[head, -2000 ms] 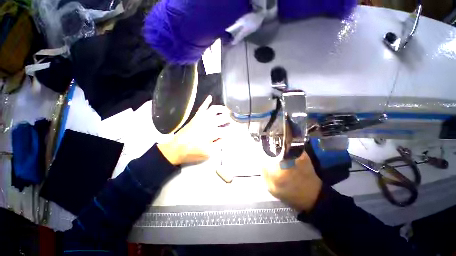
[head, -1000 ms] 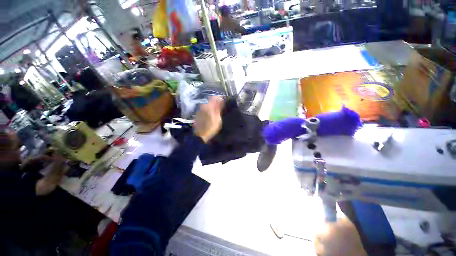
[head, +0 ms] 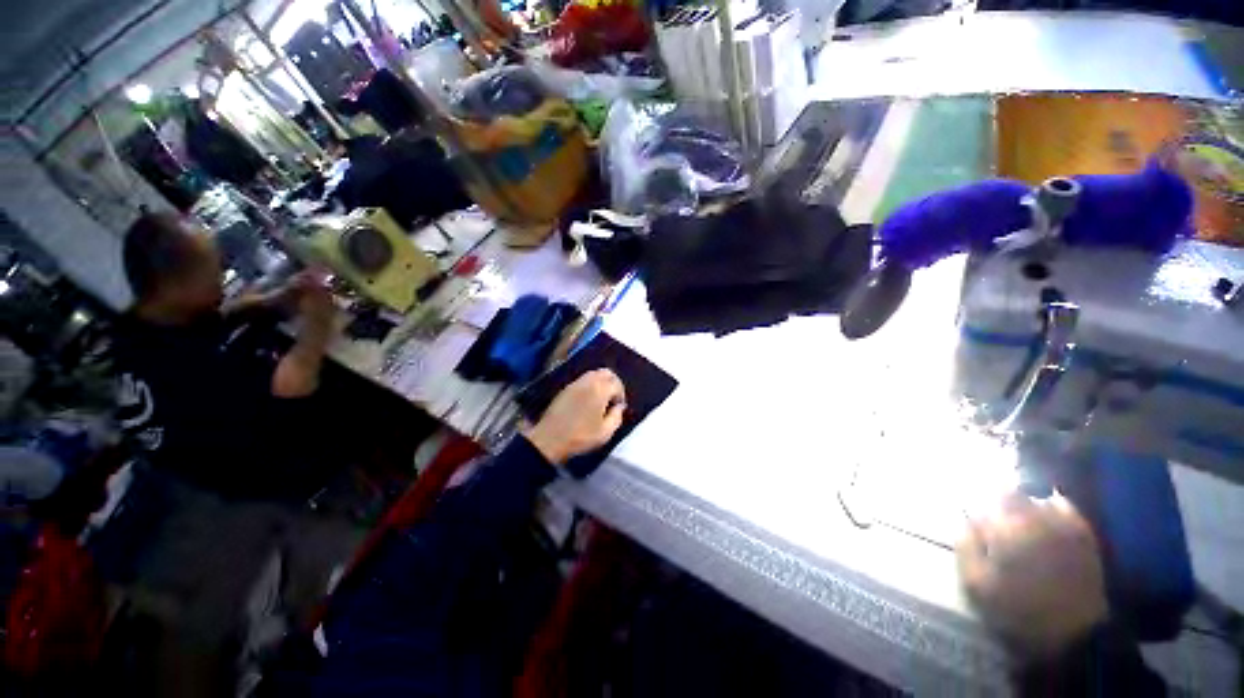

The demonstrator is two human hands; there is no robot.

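Note:
A black, near-square fabric panel [head: 641,382] lies at the table's left front edge. My left hand [head: 580,416] rests on it with curled fingers; whether they pinch the fabric is unclear. My right hand [head: 1033,566] is below the needle area of the white sewing machine [head: 1119,348], partly washed out by the lamp glare; its fingertips and any fabric there cannot be made out. Narrow dark blue-black pieces [head: 1143,532] lie right of the needle. A crumpled black fabric heap [head: 750,266] lies behind, left of the machine head.
A purple fluffy roll [head: 962,221] is tied on the head, with a grey oval disc [head: 875,300] hanging left. A blue bundle [head: 521,338] lies beyond the panel. A ruler [head: 764,552] runs along the front edge. A person [head: 205,368] sits left at a cream machine [head: 375,259].
The view has swung left. My left hand has gone from the needle area to the black heap, then down onto the square black panel. My right hand has stayed by the needle.

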